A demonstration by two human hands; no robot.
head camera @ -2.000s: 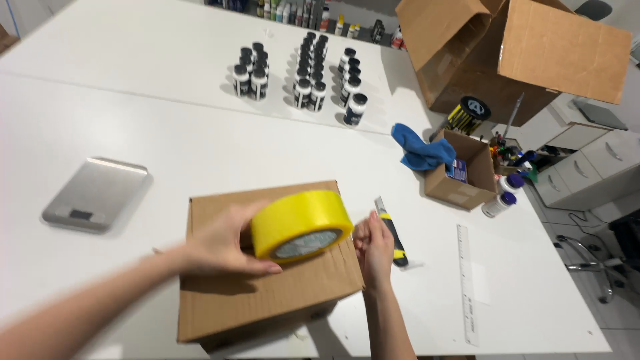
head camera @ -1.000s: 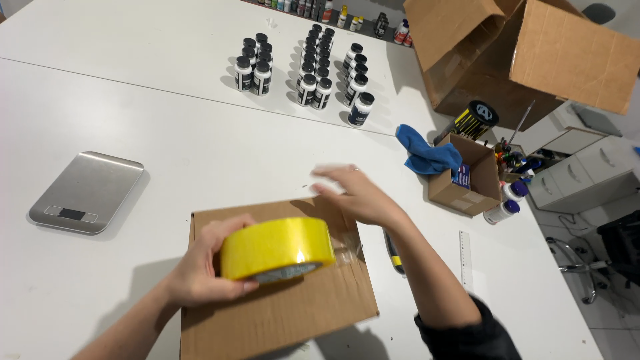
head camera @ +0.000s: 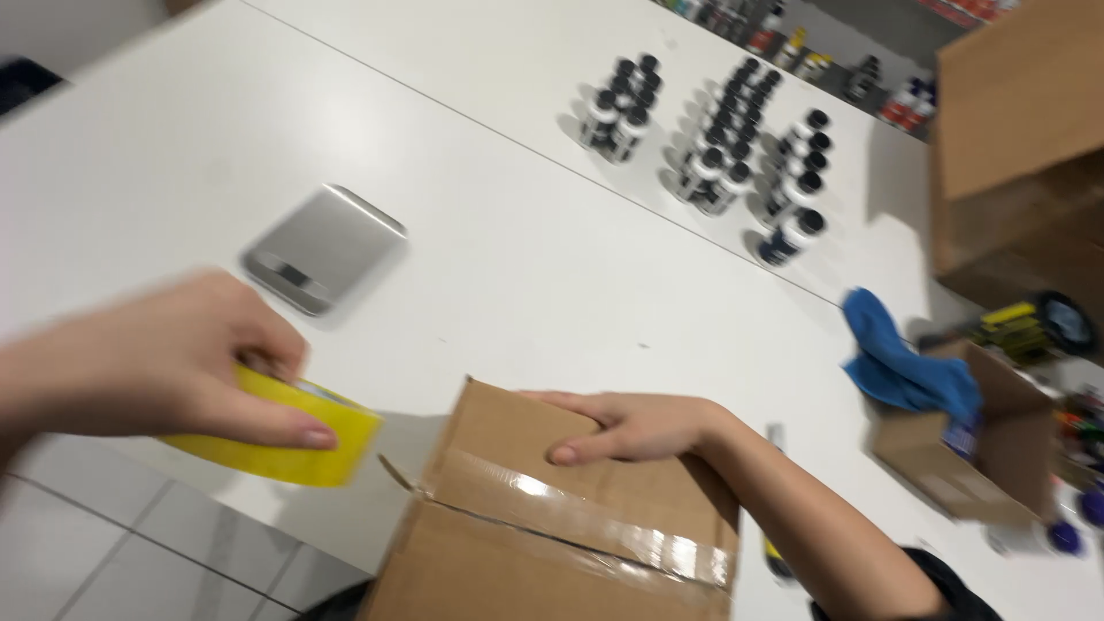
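My left hand [head camera: 198,362] holds a roll of yellow packing tape [head camera: 285,431] left of a cardboard box [head camera: 517,561], over the table's near edge. Clear tape [head camera: 569,509] lies along the seam between the box's top flaps. Resting on the far part of the box top is my right hand [head camera: 630,427], its fingers apart and nothing held in them. A yellow and black utility knife [head camera: 776,552] lies right of the box, partly hidden by my right forearm.
A kitchen scale [head camera: 328,250] sits at the left. Farther back stand rows of black-capped bottles [head camera: 720,147]. At the right are a small cardboard box [head camera: 1000,431] with a blue cloth [head camera: 906,362] over its rim and a large open carton [head camera: 1018,112]. The table's near edge [head camera: 285,535] borders a tiled floor.
The tape roll, earlier over the box, is now left of it in my left hand. My right hand has come to rest flat on the box top. The view has swung left.
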